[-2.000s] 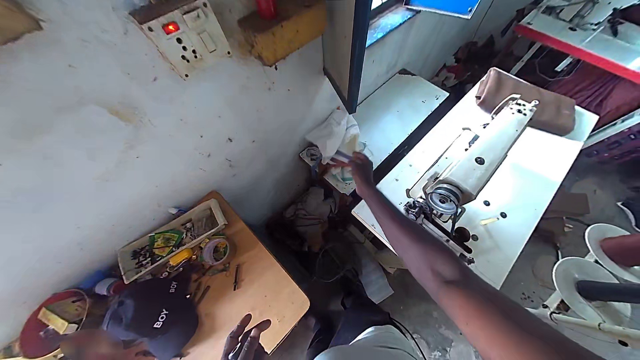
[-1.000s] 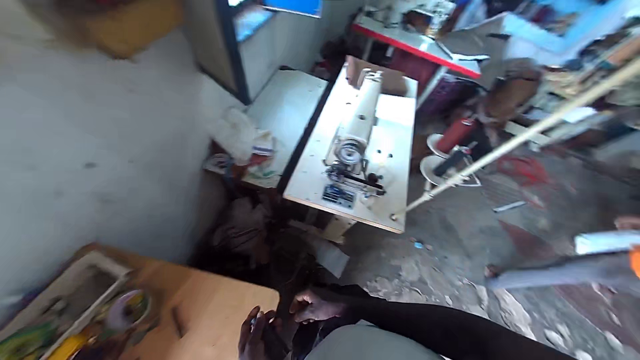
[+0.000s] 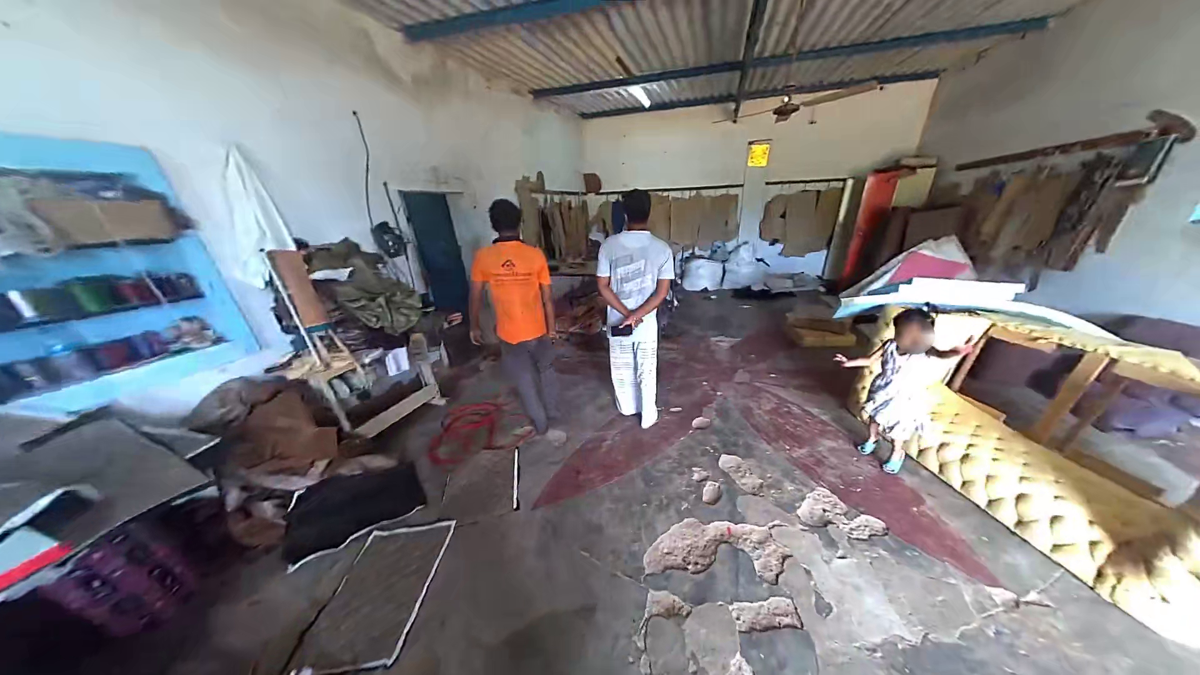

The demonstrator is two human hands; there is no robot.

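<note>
Neither my left hand nor my right hand shows in the head view at this moment, so what they hold or touch is hidden. The view takes in a large workshop. A person in an orange shirt (image 3: 510,291) stands with their back to me, beside a person in a white shirt (image 3: 635,267) whose hands are clasped behind them. At the right, a small person in a patterned dress (image 3: 895,382) stands by yellow tufted upholstery (image 3: 994,464).
Shelves with folded materials (image 3: 103,295) line the left wall. Dark cloth (image 3: 352,506), a coiled red hose (image 3: 466,431) and a brown cloth heap (image 3: 277,427) lie on the floor. Broken, raised patches (image 3: 694,544) mark the floor ahead. Cut patterns (image 3: 703,217) hang at the back.
The view has swung far from the sewing machine and wooden table to the wider room. Both hands, seen near the table a second ago, have left the view.
</note>
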